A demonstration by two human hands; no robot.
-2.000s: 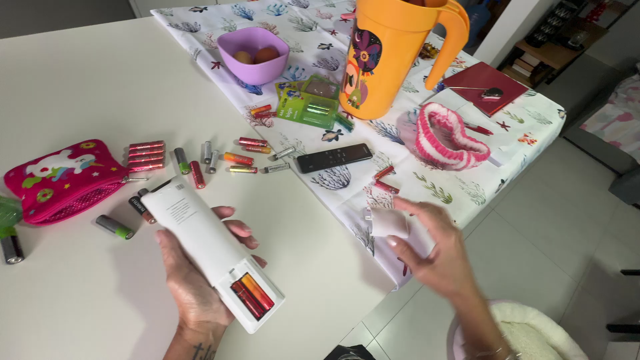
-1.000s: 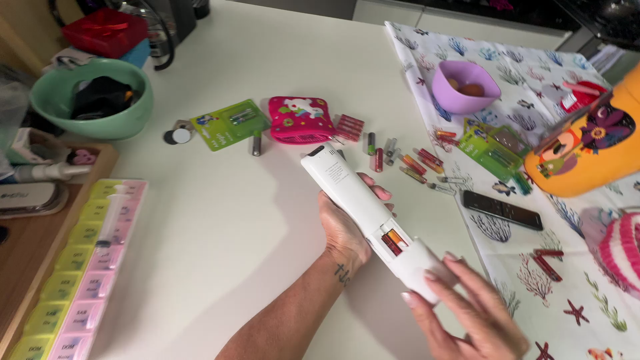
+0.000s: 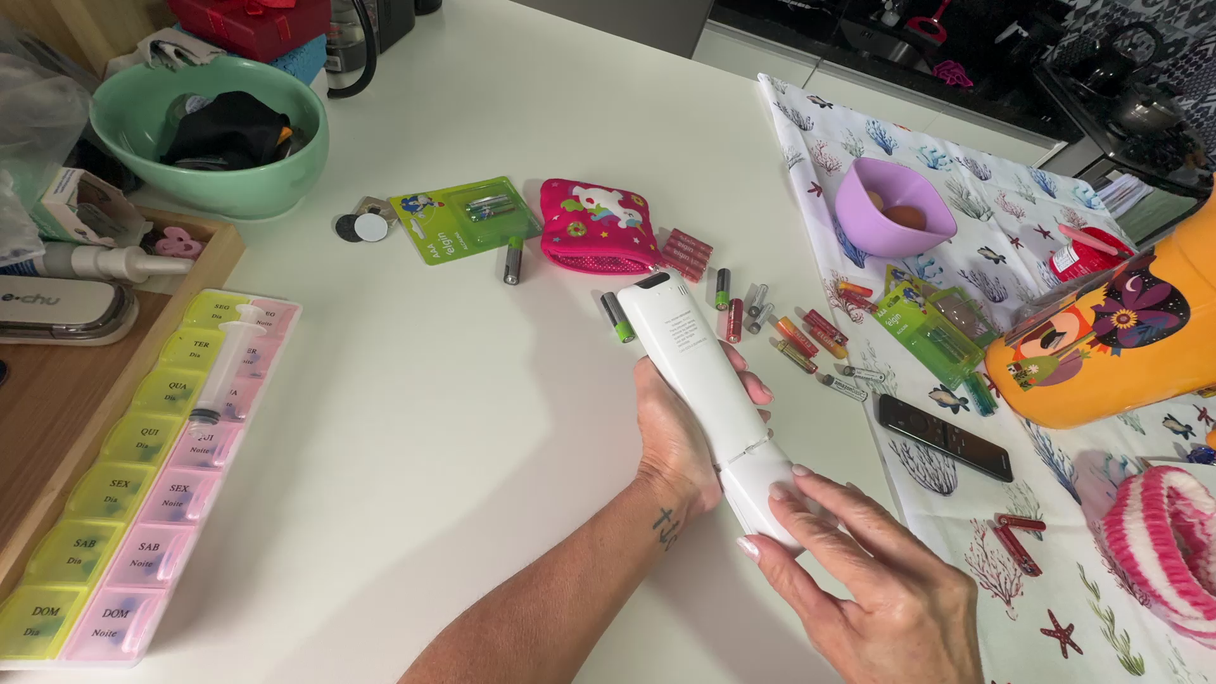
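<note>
My left hand (image 3: 676,442) is closed around a long white remote control (image 3: 698,370), its back facing up with small print. My right hand (image 3: 855,560) holds the white battery cover (image 3: 760,489) at the remote's lower end, thumb and fingertips on it. The cover lies over the battery bay, and a thin seam shows between it and the body. No batteries show inside now. Beyond the remote's upper end lie loose AA or AAA batteries (image 3: 734,320), a wrapped red battery pack (image 3: 687,255) and a pink unicorn pouch (image 3: 600,226).
A green battery blister pack (image 3: 465,218) and coin cells (image 3: 370,226) lie farther back. At left are a pill organizer (image 3: 109,532) with a syringe (image 3: 228,366) and a green bowl (image 3: 218,195). At right stand a black remote (image 3: 943,437), purple bowl (image 3: 893,214) and orange pitcher (image 3: 1121,323).
My right hand has brought the white cover onto the remote's lower end; the red batteries visible in the bay earlier are now covered. The view has swung left.
</note>
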